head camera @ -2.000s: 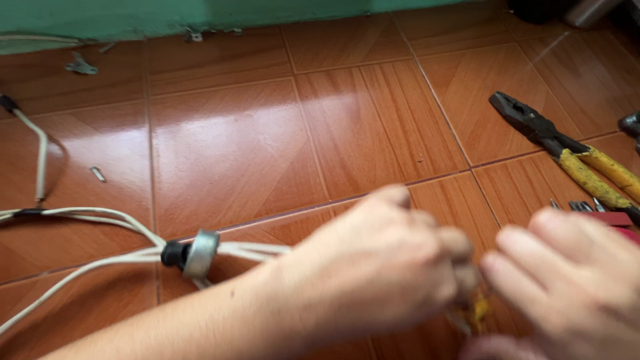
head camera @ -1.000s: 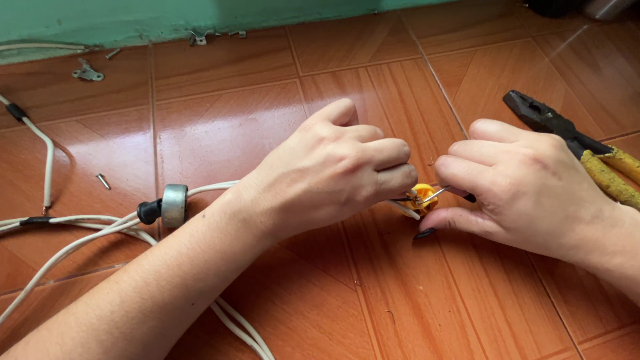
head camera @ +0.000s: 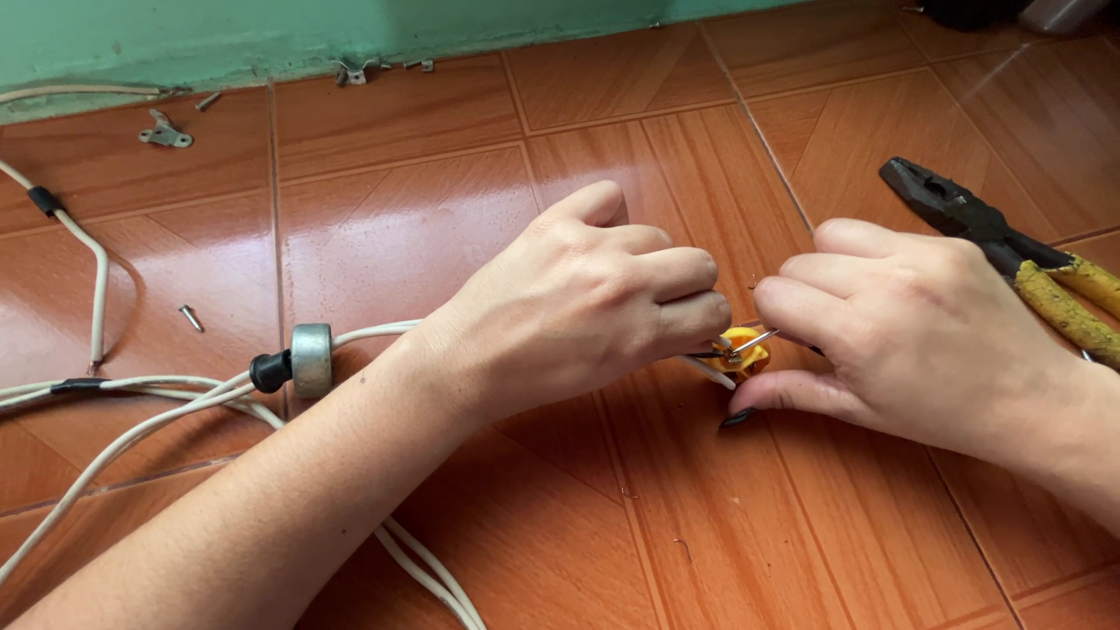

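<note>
Near the middle of the head view, a small round yellow fitting (head camera: 749, 346) with metal contacts sits between my hands, low over the floor. My left hand (head camera: 604, 289) has curled fingers at its left side, closed on a thin dark-tipped piece that I cannot name. My right hand (head camera: 884, 332) grips a thin metal rod (head camera: 754, 342), whose tip reaches into the fitting. The rod's handle is hidden under my fingers. A white wire end (head camera: 707, 372) touches the fitting from the left. White cable (head camera: 376, 331) passes through a grey metal ring (head camera: 312, 360) beside a black rubber sleeve (head camera: 270, 371).
Combination pliers (head camera: 980, 219) with worn yellow grips lie right, beyond my right hand. A screw (head camera: 191, 318), a metal bracket (head camera: 164, 131) and another white cable (head camera: 98, 271) with black tape are on the left. Small metal clips (head camera: 353, 73) lie along the green wall (head camera: 455, 26).
Two seconds ago my hands were lower right and blurred, over something yellow. Since one second ago they have barely moved, with the rod tip still in the yellow fitting.
</note>
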